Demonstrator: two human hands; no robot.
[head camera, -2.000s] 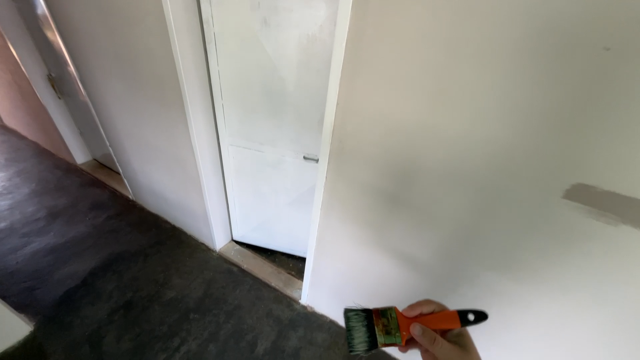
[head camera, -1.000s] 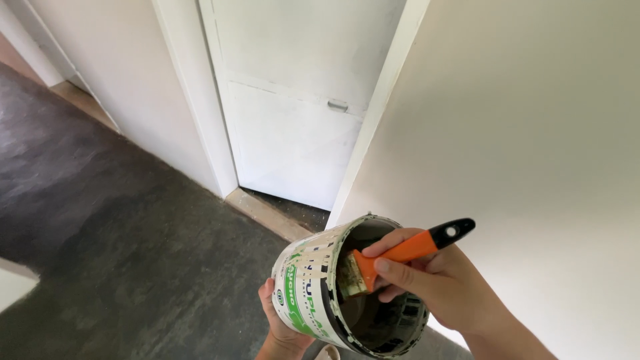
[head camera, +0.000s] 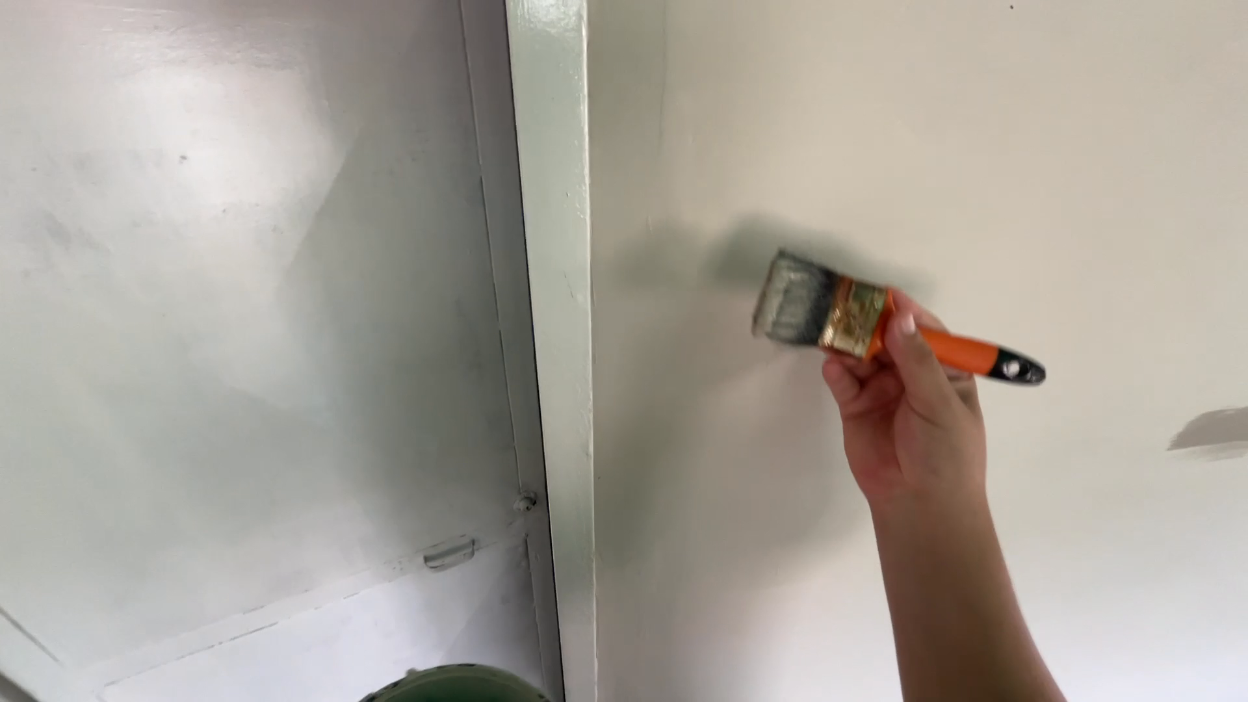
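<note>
My right hand (head camera: 907, 400) grips a paintbrush (head camera: 858, 317) by its orange handle with a black end, near the metal ferrule. The bristles point left and carry pale paint over dark hair. The brush is in front of the light wall (head camera: 1024, 175); whether the bristles touch it I cannot tell. At the bottom edge, left of centre, shows the rim of a paint bucket (head camera: 458, 675). My left hand is out of the frame.
A white door (head camera: 234, 341) with a small handle (head camera: 449, 554) fills the left side. Its pale frame (head camera: 556, 341) stands between door and wall. A greyish paint patch (head camera: 1212, 432) marks the wall at the far right.
My right hand has lifted the brush out of the bucket and up before the wall. The bucket, held by my left hand a second ago, now shows only its rim. The view has tilted up.
</note>
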